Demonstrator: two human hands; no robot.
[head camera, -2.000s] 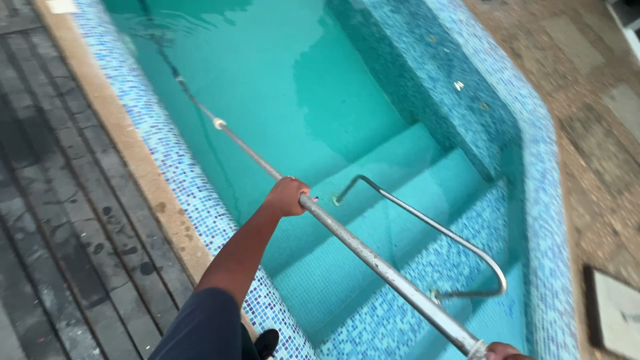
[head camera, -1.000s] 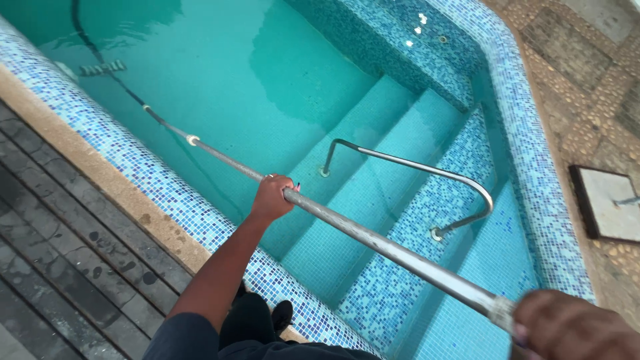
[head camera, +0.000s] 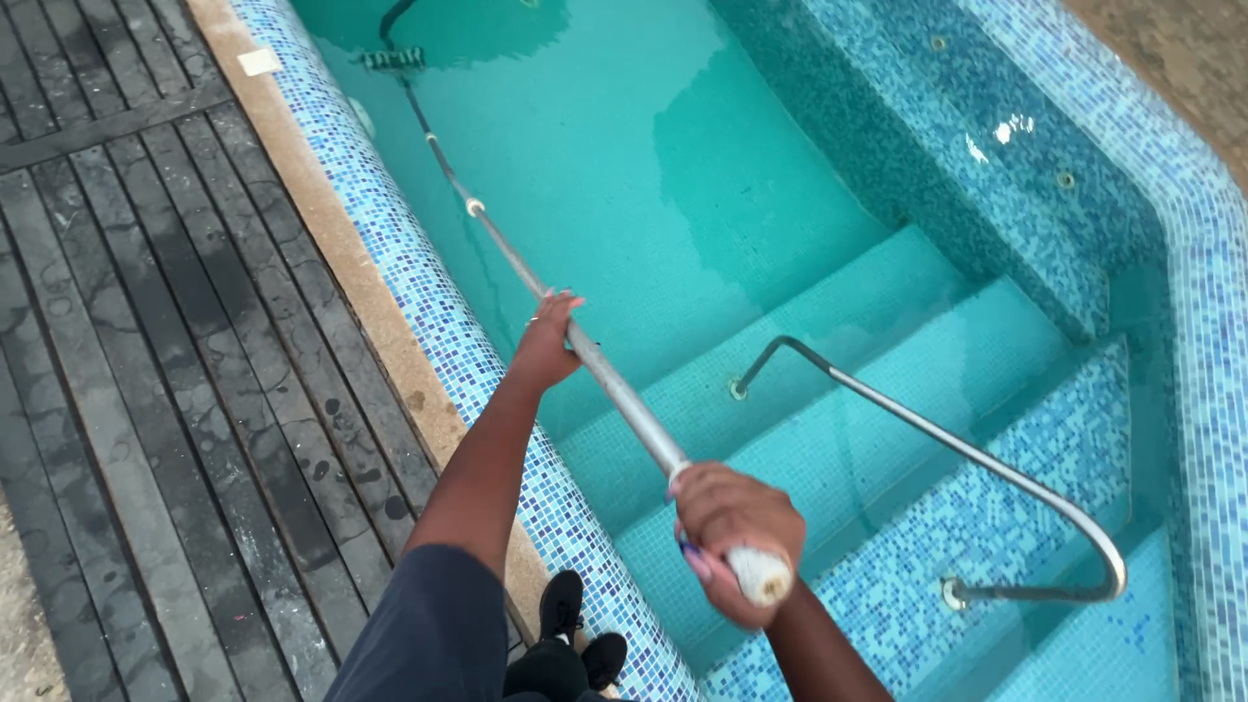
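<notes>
A long metal telescopic pole (head camera: 624, 395) runs from the lower middle up and left over the pool. My right hand (head camera: 736, 536) grips its near end, whose pale tip sticks out below the fingers. Farther along, my left hand (head camera: 551, 341) lies around the pole, thumb on one side; its fingertips are partly hidden behind it. At the far end, in the water, is a dark head with bristle-like tufts (head camera: 392, 58), with a dark hose (head camera: 388, 21) beside it. Whether the hose joins the head is hard to tell.
A metal handrail (head camera: 936, 429) rises from the tiled steps (head camera: 819, 468) at right. The mosaic pool rim (head camera: 429, 283) borders a stone edge and dark decking (head camera: 185, 341). My black shoes (head camera: 585, 634) are at the rim. A white square (head camera: 259, 62) lies on the edge.
My right hand and the pole's near end have moved left, and the pole now points more steeply away from me. The view has shifted, showing more decking.
</notes>
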